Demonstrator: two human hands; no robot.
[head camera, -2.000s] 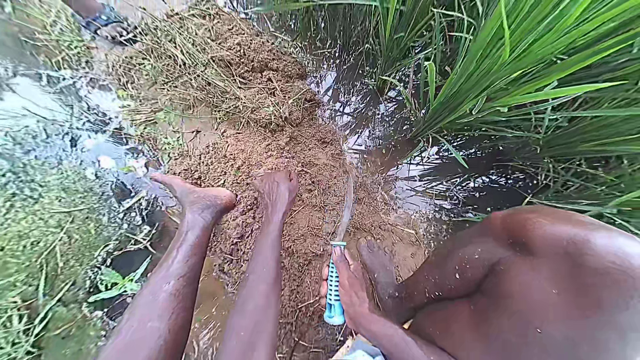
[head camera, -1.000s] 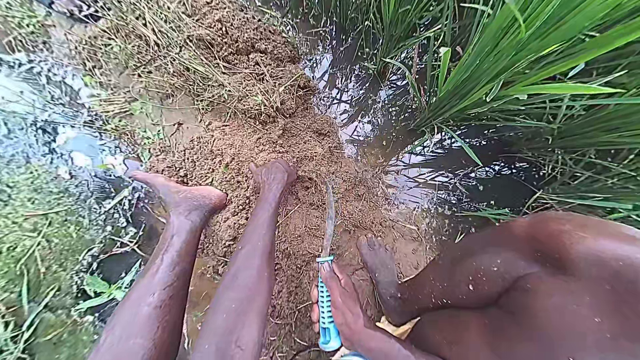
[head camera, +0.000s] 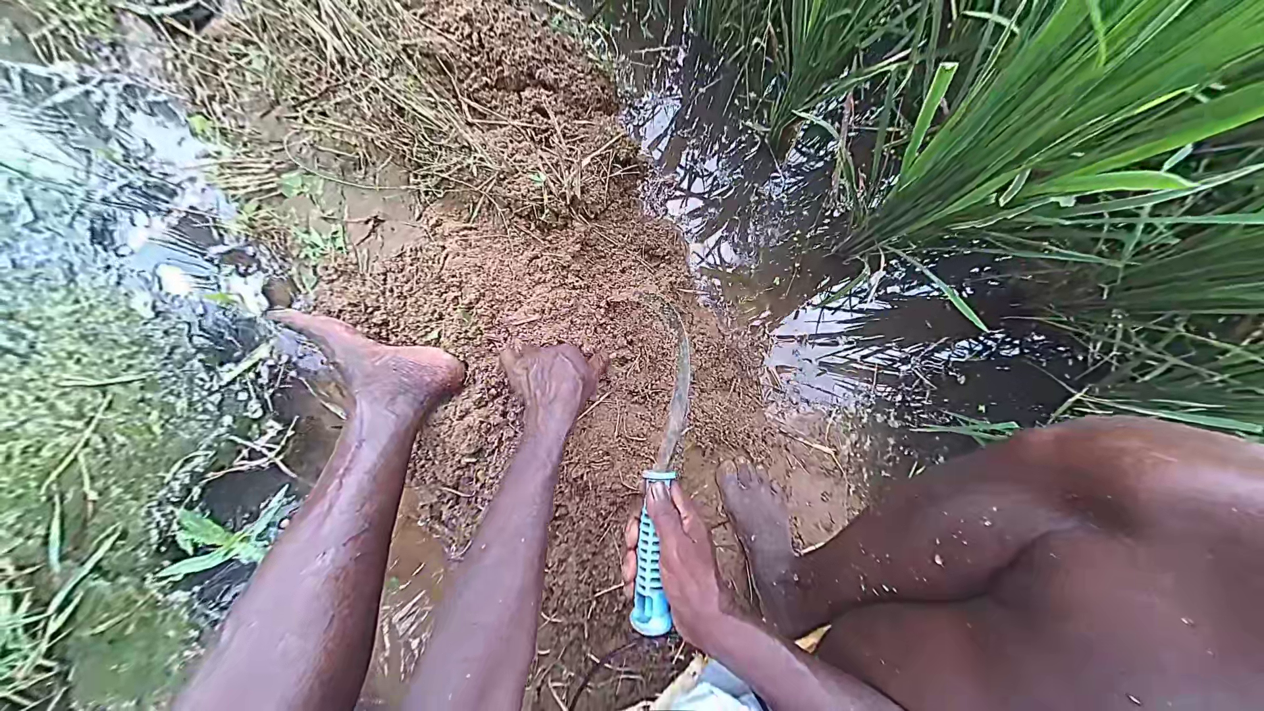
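My right hand (head camera: 681, 553) is closed round the light blue plastic handle of a sickle (head camera: 650, 573). The sickle's thin curved blade (head camera: 679, 395) points away from me over the brown soil, and its tip bends to the left. It is hard to tell whether the tip touches the soil. To the left of the blade, my left hand (head camera: 555, 377) presses down on the mound of loose wet soil (head camera: 553, 276), its fingers partly hidden. A bare foot (head camera: 405, 370) rests just left of that hand; another bare foot (head camera: 755, 504) stands right of the handle.
Muddy water (head camera: 839, 346) and tall green grass-like plants (head camera: 1037, 148) border the soil on the right. Algae-covered water (head camera: 89, 395) lies on the left. Dry stalks (head camera: 395, 99) cover the far part of the mound. A broad-leaved weed (head camera: 227, 543) grows at the lower left.
The sickle blade, seen as a nearly straight narrow strip one second ago, has turned and now shows its curve to the left. My left hand stays on the soil.
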